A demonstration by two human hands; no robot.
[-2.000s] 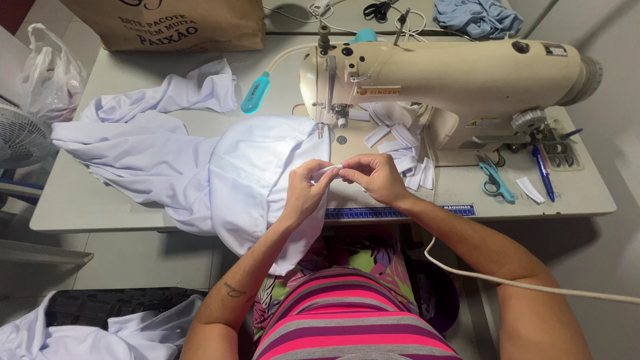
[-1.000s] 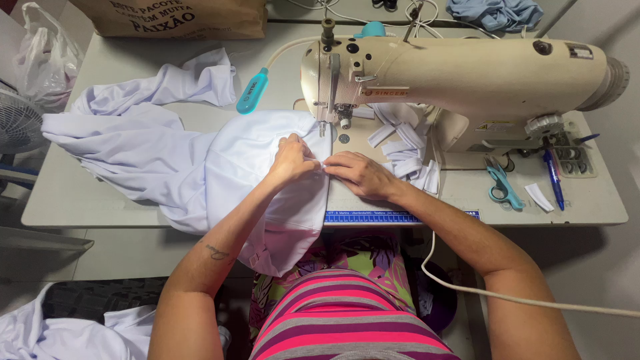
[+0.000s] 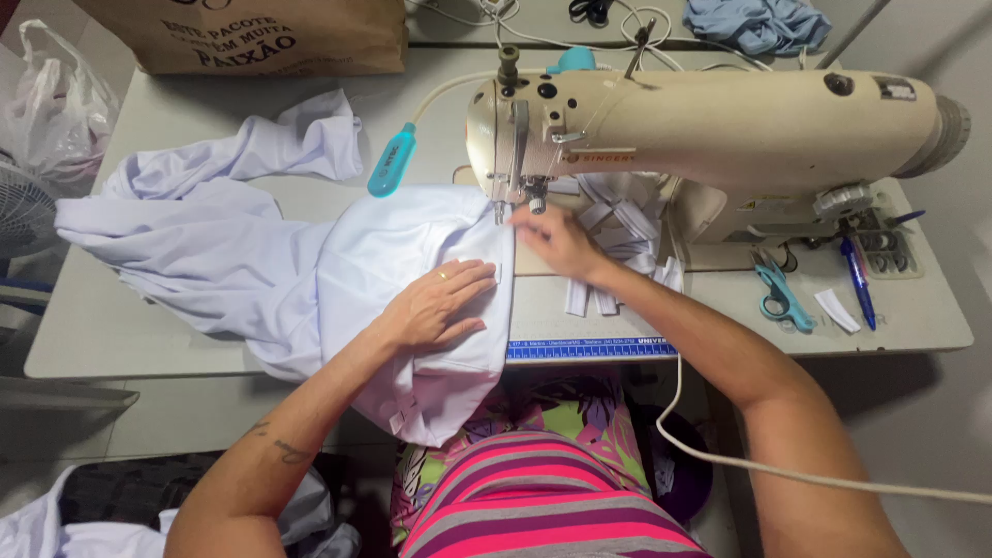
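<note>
White fabric (image 3: pixel 294 263) spreads over the left half of the table, its right part lying under the needle area of a cream Singer sewing machine (image 3: pixel 721 124). My left hand (image 3: pixel 446 302), with a ring on one finger, lies flat on this cloth, fingers apart. Beside those fingertips a small white strip (image 3: pixel 497 273) shows on the cloth. Close to the presser foot (image 3: pixel 501 212) is my right hand (image 3: pixel 558 240), slightly blurred, its fingertips at the cloth's edge; whether they pinch anything cannot be told. Several white fabric strips (image 3: pixel 628 225) lie beyond that hand, under the machine arm.
A turquoise tool (image 3: pixel 393 161) hangs on a cable left of the machine head. Turquoise thread snips (image 3: pixel 781 294), a blue pen (image 3: pixel 859 283) and a bobbin tray (image 3: pixel 887 248) are at right. A ruler strip (image 3: pixel 593 350) runs along the front edge. A paper bag (image 3: pixel 263 39) stands behind.
My hands, together at the cloth's edge before, are now apart. The left has come to lie flat on the fabric; the right has moved up toward the presser foot.
</note>
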